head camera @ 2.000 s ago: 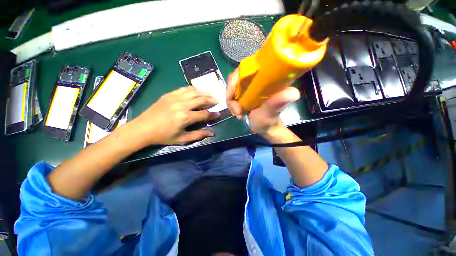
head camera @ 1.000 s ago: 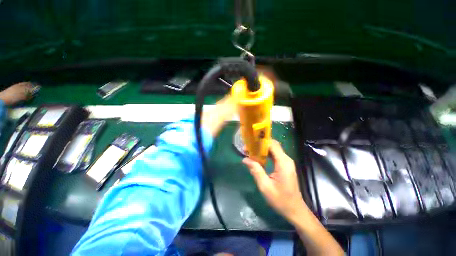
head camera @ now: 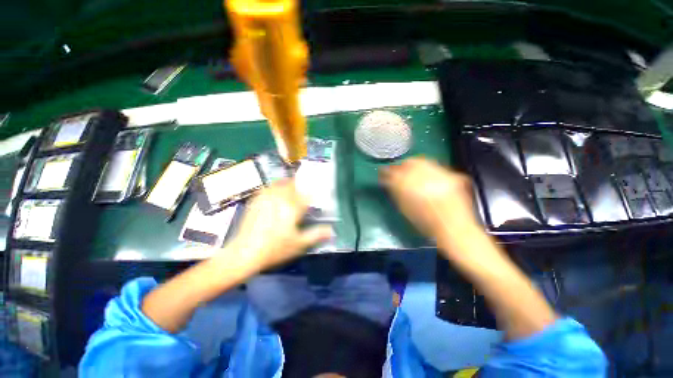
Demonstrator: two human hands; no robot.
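Observation:
The yellow-orange electric screwdriver (head camera: 271,70) hangs tip-down in front of me, with neither hand on it. A phone assembly (head camera: 317,184) with a white middle lies just beyond my left hand. My left hand (head camera: 269,225) is blurred, thumb apart, fingers over the edges of this phone and of a tilted phone (head camera: 232,184) to its left; its grip is unclear. My right hand (head camera: 428,193) is blurred, fingers curled down, just on the near side of the round speckled screw dish (head camera: 383,134). Whether it holds anything cannot be seen.
More phones (head camera: 177,181) lie at left, some overlapping. A black rack (head camera: 77,221) with phones in slots stands at far left. The black blister tray (head camera: 509,181) is at right. A white strip (head camera: 214,108) runs along the far side of the green mat.
My right hand has let go of the screwdriver, which now hangs further left. My left arm has drawn back from its far reach to the phones. The view has tilted down since one second ago.

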